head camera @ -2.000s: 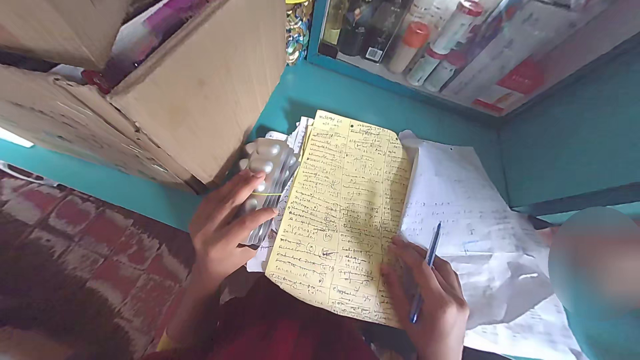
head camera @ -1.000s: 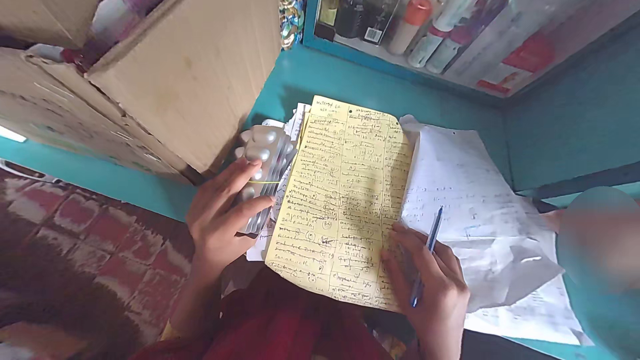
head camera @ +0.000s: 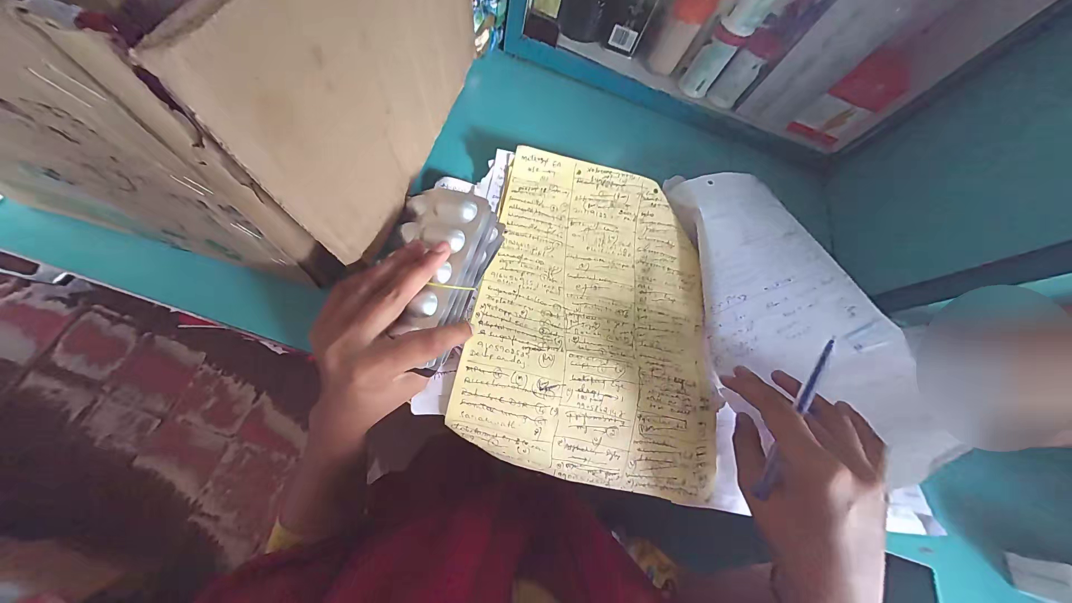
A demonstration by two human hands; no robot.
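Observation:
My left hand (head camera: 377,335) is closed around a stack of blister packs (head camera: 448,243) with pale round bumps, bound by a yellow rubber band (head camera: 452,287). To its right lies a yellow sheet of handwritten lists (head camera: 586,335), many lines struck through, over other papers. My right hand (head camera: 812,469) holds a blue pen (head camera: 814,377) loosely between its fingers, tip end not clear, at the yellow sheet's lower right edge. Crumpled white papers with handwriting (head camera: 779,276) lie beyond that hand and partly under it.
A large cardboard box (head camera: 335,109) stands at the left on the teal counter (head camera: 553,109). Behind the papers is a glass-fronted case with bottles and tubes (head camera: 712,63). A blurred round patch covers something at the right edge. Red brick floor (head camera: 193,394) shows at lower left.
My right hand has shifted slightly off the yellow sheet's edge and its fingers have spread more over the white papers. The left hand stays on the blister packs.

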